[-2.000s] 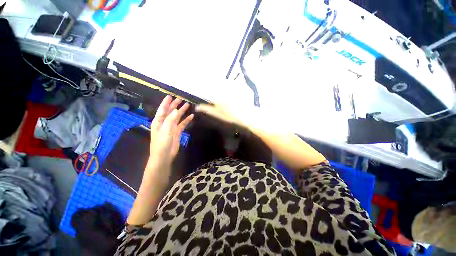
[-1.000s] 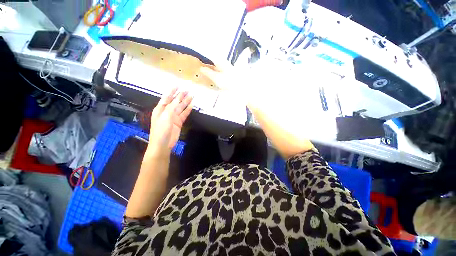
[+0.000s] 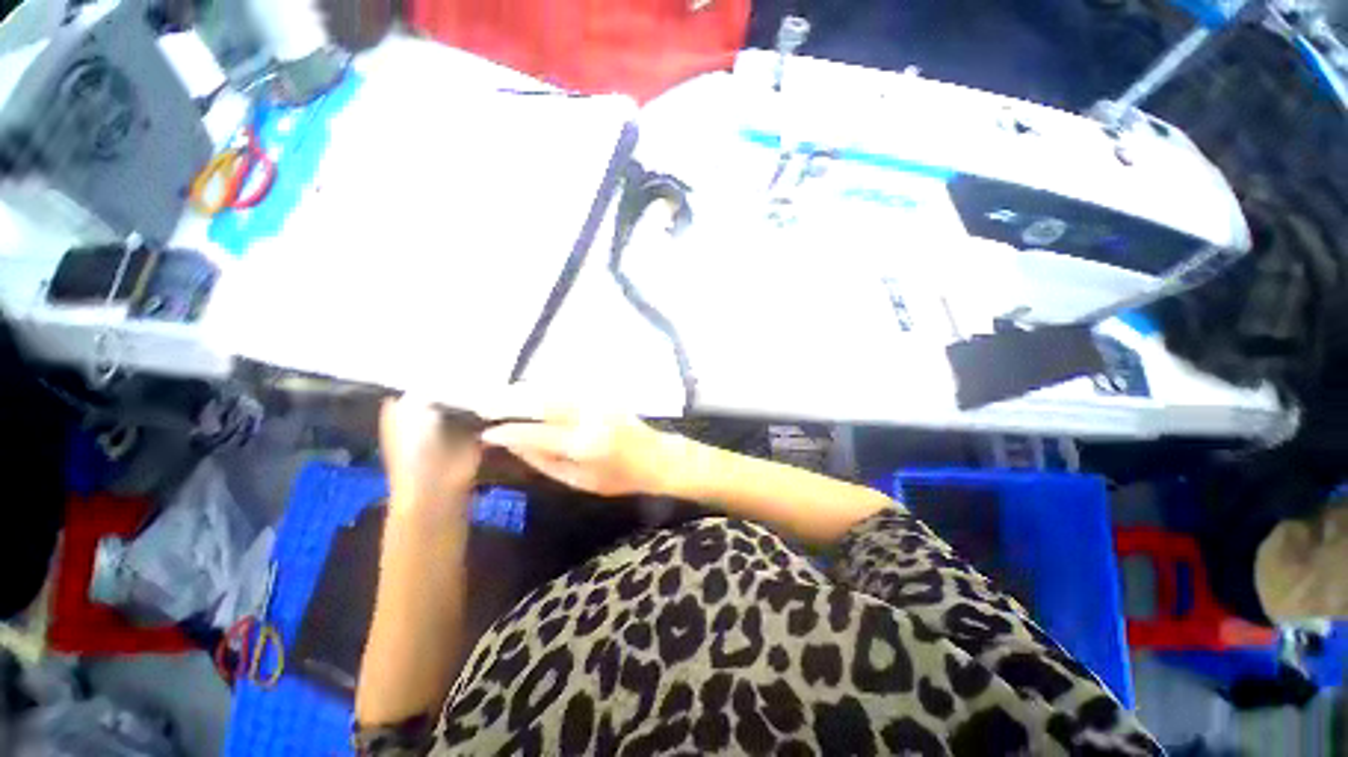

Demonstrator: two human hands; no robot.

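A large white-faced piece [image 3: 414, 222], partly lost in glare, lies flat on the machine table with a dark strip along its right edge. My left hand [image 3: 429, 444] is blurred at the table's front edge, its fingertips at the near edge of the piece. My right hand [image 3: 569, 448] is beside it on the right, fingers close together and pointing left. Whether either hand grips the edge is not clear. A black coiled strap [image 3: 651, 222] lies right of the piece, left of the sewing machine [image 3: 1035, 229].
Orange-red scissors [image 3: 232, 181] and a phone-like dark object [image 3: 101, 274] lie at the table's left. Red cloth [image 3: 591, 45] is behind. A small dark patch [image 3: 1027, 362] lies by the machine. Below left, a blue crate [image 3: 274, 725] holds dark panels [image 3: 343, 599]; a blue bin [image 3: 1109, 592] stands right.
The tan card and lifted flap seen one second ago no longer show; the white-faced piece lies flat. Both hands are now close together at the front edge. The view has shifted, showing more table behind.
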